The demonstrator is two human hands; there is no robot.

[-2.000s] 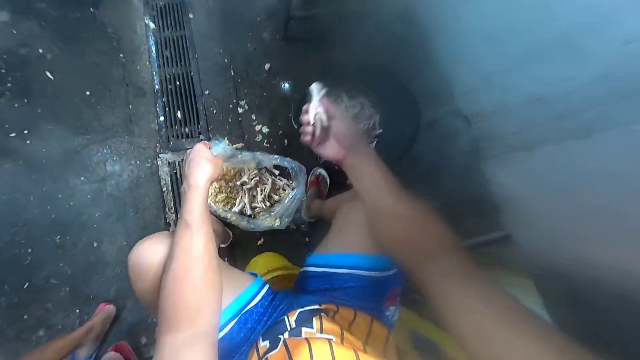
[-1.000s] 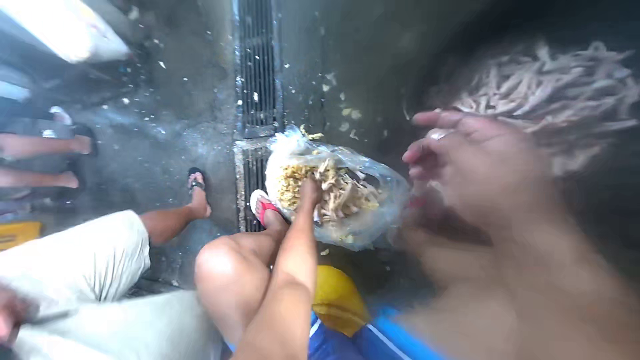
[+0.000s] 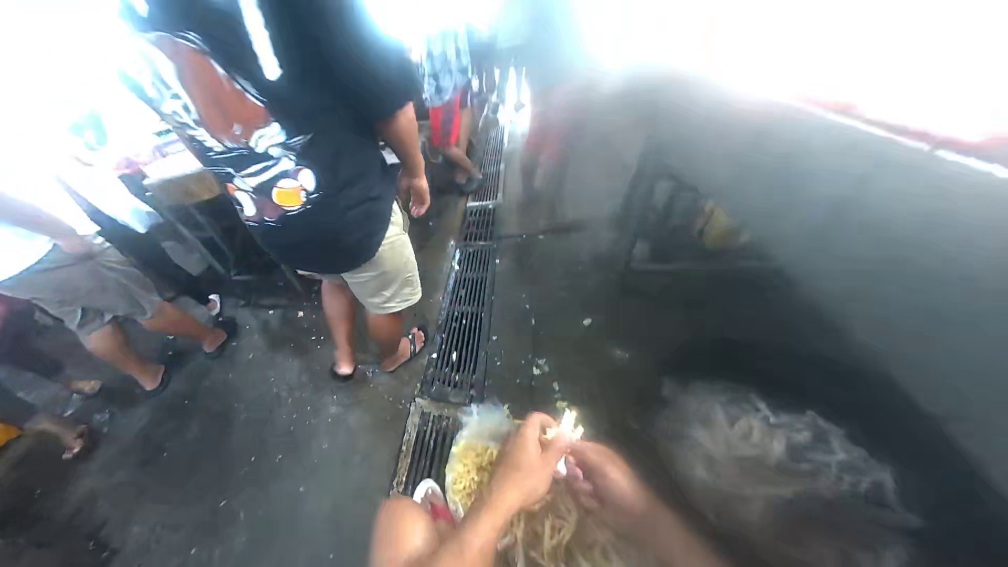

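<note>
My left hand (image 3: 529, 461) and my right hand (image 3: 602, 476) meet above a clear plastic bag, with a whitish piece (image 3: 565, 429), which looks like a chicken foot, between their fingers. The open plastic bag (image 3: 484, 425) lies below them and holds yellowish bits (image 3: 471, 471) on its left side and pale chicken feet (image 3: 551, 535) nearer to me. Glare blurs the piece between my fingers. To the right of my right hand, a blurred heap of pale pieces (image 3: 780, 449) lies in a dark round area; its container cannot be made out.
A metal floor grate (image 3: 465, 323) runs away from the bag along the wet floor. A person in a black shirt (image 3: 339, 157) stands left of it, and another person in grey shorts (image 3: 87, 283) is farther left. A grey wall (image 3: 906, 260) rises at the right.
My left hand has come out of the bag, and my right hand has moved over beside it. Both now hold the whitish piece. The view has swung up toward the room.
</note>
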